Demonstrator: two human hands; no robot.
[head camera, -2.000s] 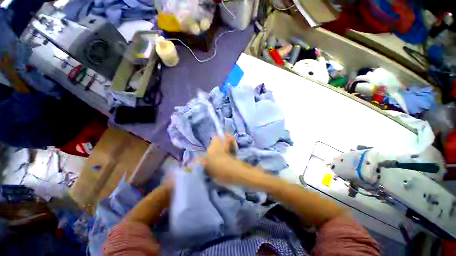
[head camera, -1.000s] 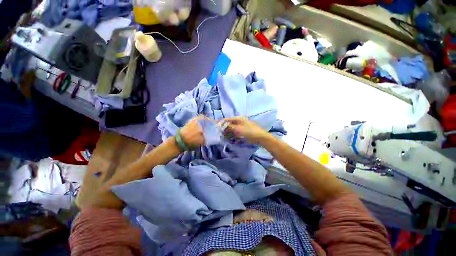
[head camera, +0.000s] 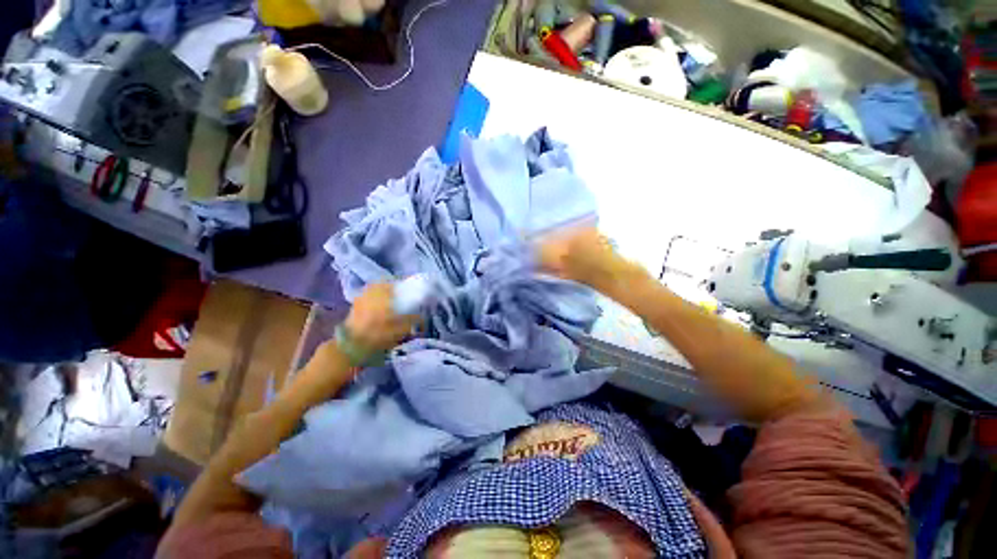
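Light-blue garment panels (head camera: 465, 390) lie heaped from the table's front edge down over my lap and left forearm. More light-blue cloth pieces (head camera: 501, 175) stand bunched and fanned on the table beyond my hands. My left hand (head camera: 377, 319) is closed on a small pale piece of cloth at the left of the bunch. My right hand (head camera: 574, 257) is blurred at the right side of the bunch, gripping the edge of the blue cloth. The fingertips of both hands are partly hidden or blurred.
The white sewing machine head (head camera: 765, 273) stands at the right. A trough (head camera: 743, 115) with spools lies at the back. On the purple-grey surface (head camera: 361, 137) are a cream thread cone (head camera: 295, 79), a tray (head camera: 227, 164) and a dark flat object (head camera: 258, 247). Another machine (head camera: 137, 93) is far left.
My hands were close together at the middle of the bunch. They have moved apart, left hand to the left and nearer me, right hand to the right. The view has shifted slightly.
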